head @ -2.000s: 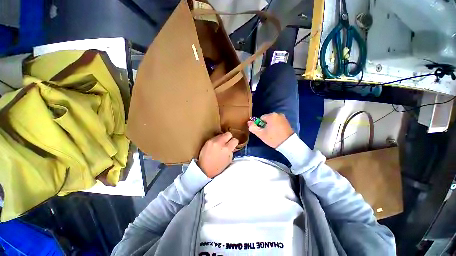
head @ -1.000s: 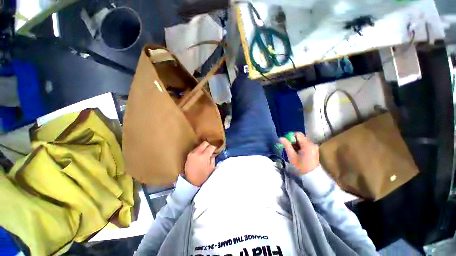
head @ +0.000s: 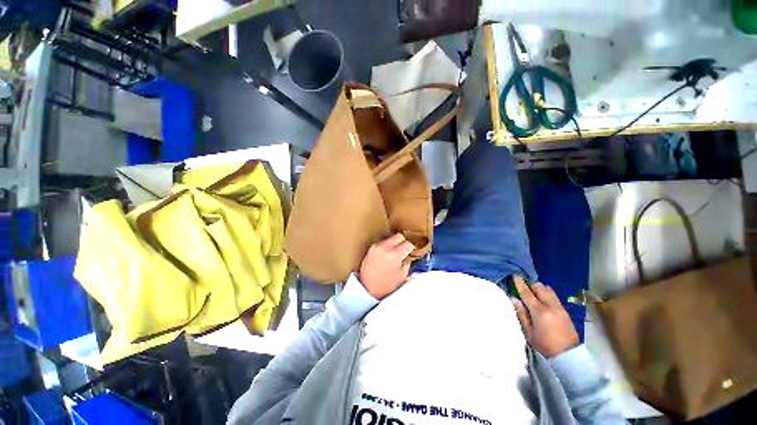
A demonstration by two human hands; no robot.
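A tan-brown tote bag [head: 336, 199] lies tilted on my lap at the left, its mouth open to the right and a handle looping out at the top. My left hand [head: 387, 264] grips the lower corner of the bag mouth. My right hand [head: 541, 315] is at my right hip, away from the bag, fingers curled around a small dark green item [head: 516, 285], mostly hidden, that looks like thread snips.
Yellow bag pieces [head: 199, 249] lie heaped on a white surface at left. Green-handled shears [head: 537, 98] lie on the white machine table [head: 614, 112]. Another brown bag [head: 689, 324] lies at right. A dark round bin [head: 315, 61] stands beyond the bag.
My right hand has moved from the bag mouth out to my right hip with the green item. My left hand stays on the bag's corner. The camera view has shifted.
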